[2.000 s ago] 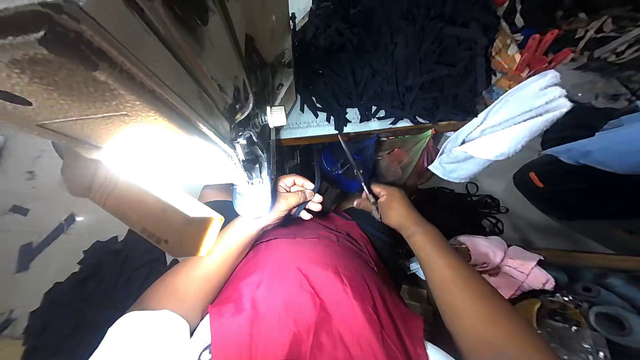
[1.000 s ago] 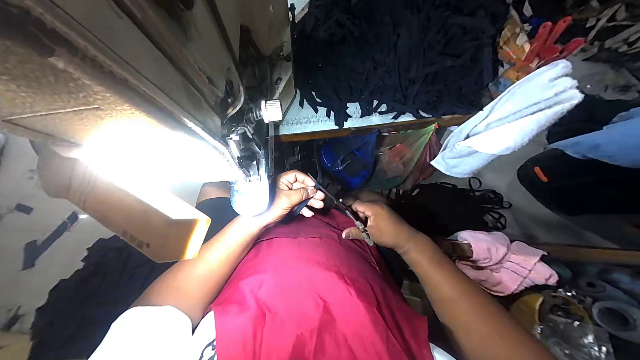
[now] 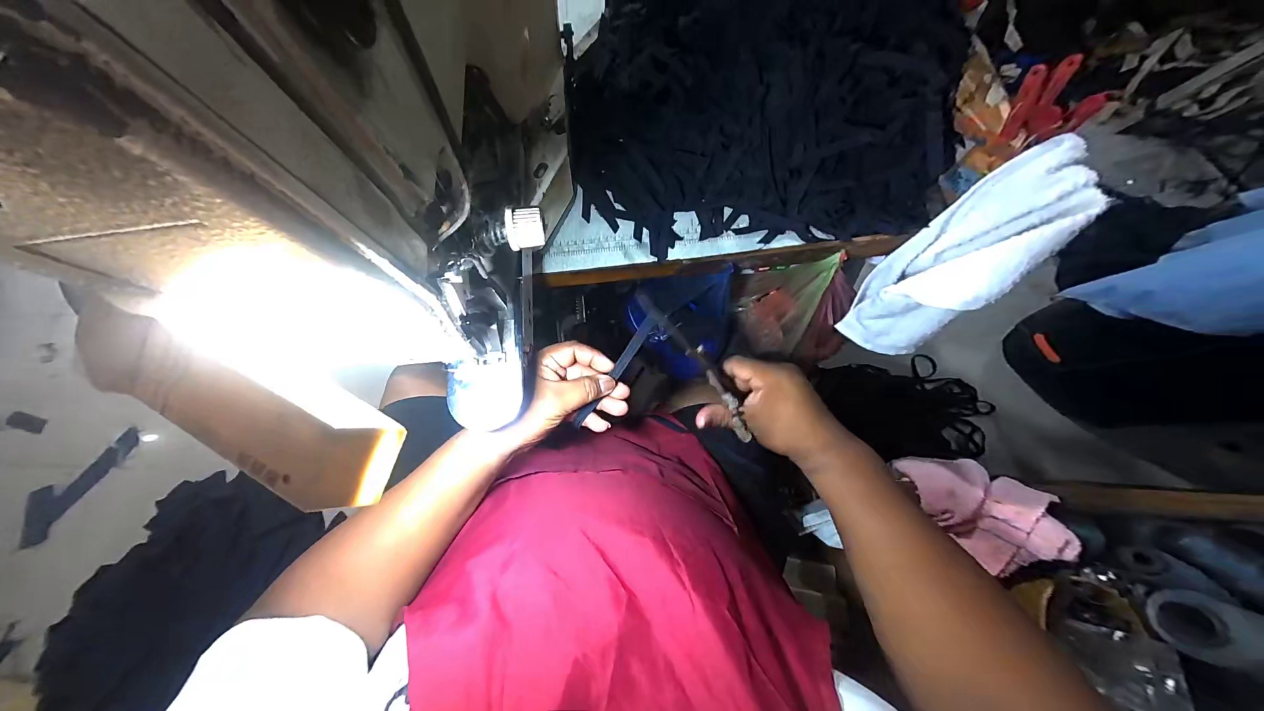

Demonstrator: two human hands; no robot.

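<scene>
My left hand [image 3: 575, 385] pinches a narrow dark fabric strip [image 3: 634, 346] between thumb and finger, just right of the lit needle area of a sewing machine [image 3: 479, 306]. The strip's free end points up and away from me. My right hand [image 3: 775, 405] grips the handles of scissors [image 3: 726, 390], whose blurred blades point up and left toward the strip; whether they touch it cannot be told. Both hands are above the red cloth [image 3: 612, 583] over my lap.
A heap of dark fabric strips [image 3: 760, 118] lies on the table beyond. A white towel [image 3: 978, 247] hangs at right, above a pink cloth [image 3: 987, 509]. Blue and green plastic bags [image 3: 790, 306] hang below the wooden table edge [image 3: 711, 261]. Dark cloth [image 3: 178, 573] lies at lower left.
The scissors lay across near my left fingers a second ago; now their blades point more upward, and the strip's end stands out from my left hand. My left hand has stayed nearly in place.
</scene>
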